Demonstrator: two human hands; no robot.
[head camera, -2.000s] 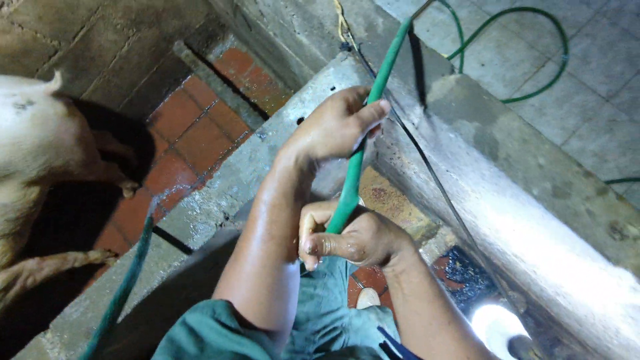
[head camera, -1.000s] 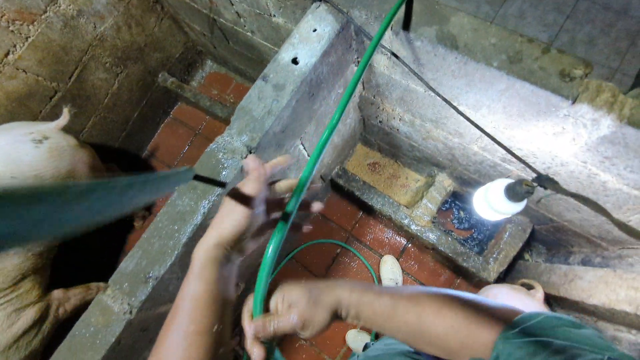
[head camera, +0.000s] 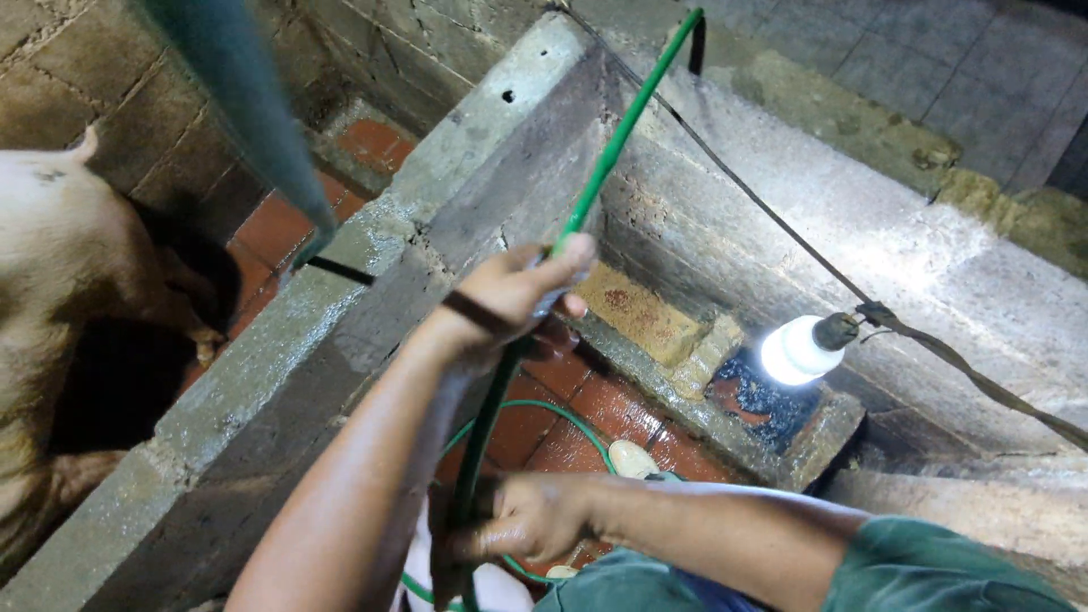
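A green hose comes over the far wall and runs down between my two hands. My left hand is closed around its middle, over the pen's corner. Lower down, near my lap, my right hand is closed on the darker, shaded stretch of the hose; motion blurs it slightly. More thin green hose loops over the wet red floor tiles below. Another blurred green strand hangs at the upper left, close to the camera.
A low wet concrete wall crosses diagonally at left, with a pig beyond it. A lit bulb hangs from a cable at right. Below it is a concrete trough with dark wet contents. My light-coloured shoe stands on the tiles.
My left hand, apart from the hose with fingers spread one second ago, is now closed around it. The blurred green strand at left has swung upward. The view has shifted since two seconds ago.
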